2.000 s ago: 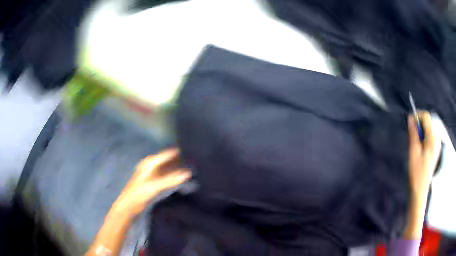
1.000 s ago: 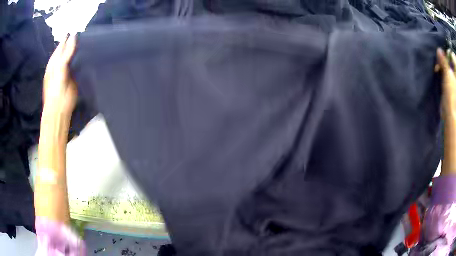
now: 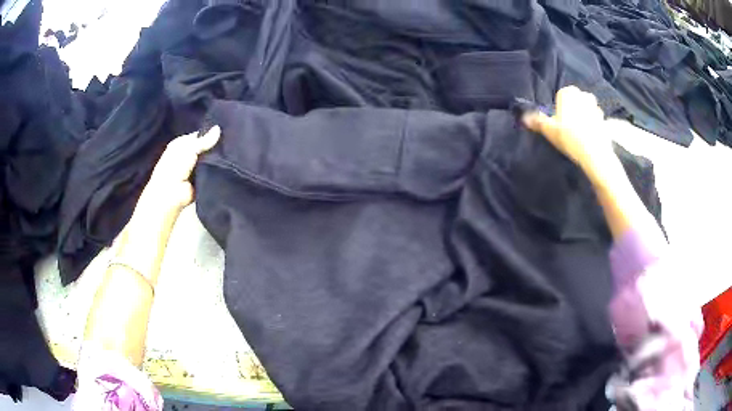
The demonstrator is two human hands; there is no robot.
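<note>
A black garment lies in front of me over the pale tabletop and its near edge. Its wide folded band runs across the top, with a stitched seam below it and a vertical seam at its middle right. My left hand grips the band's left end between thumb and fingers. My right hand grips the band's right end. A small dark bluish shape shows at the right fingers; I cannot tell whether it is the snips.
Heaped black garments lie behind the held one, with more at the far left and far right. The white tabletop has a yellowish near edge. A red stool stands at the lower right.
The garment was spread wide between both hands. Now the hands are closer together, the band lies lower in view and the cloth is slacker. The silver blade seen at the right hand earlier is not visible.
</note>
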